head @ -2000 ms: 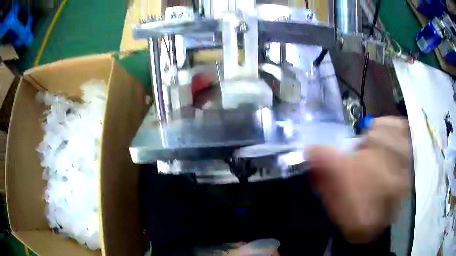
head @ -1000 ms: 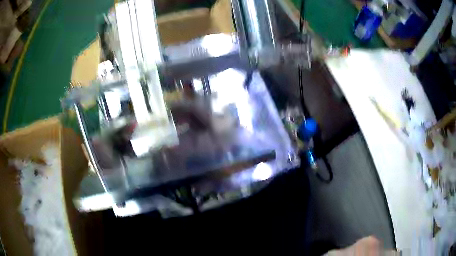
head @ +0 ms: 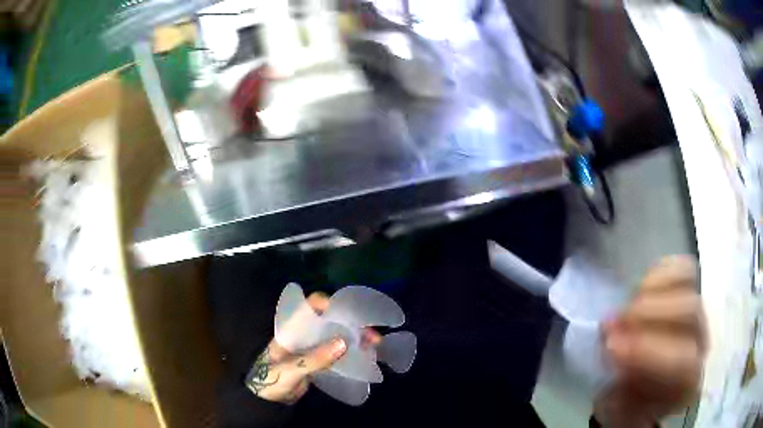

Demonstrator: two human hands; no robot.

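My left hand (head: pixel 289 368) holds translucent white fan blades (head: pixel 355 309) over the dark lap, thumb across them. They look stacked or overlapping; I cannot tell how many. My right hand (head: pixel 661 338), blurred, is at the lower right and holds another white fan blade (head: pixel 586 292) by one side, its petals pointing left. Both hands are in front of the machine base plate (head: pixel 351 201), apart from each other. The press head (head: pixel 314 100) and a red spot (head: pixel 249 100) show blurred above the plate.
The parts carton (head: pixel 134 292) with white blades (head: pixel 84 276) stands at the left. A blue-knobbed fitting (head: pixel 585 119) with a black hose is right of the plate. A white table (head: pixel 711 167) with a thin tan stick runs along the right edge.
My left hand has come into view with fan blades. My right hand has risen from the bottom edge with a blade. The view has shifted, so the machine sits higher.
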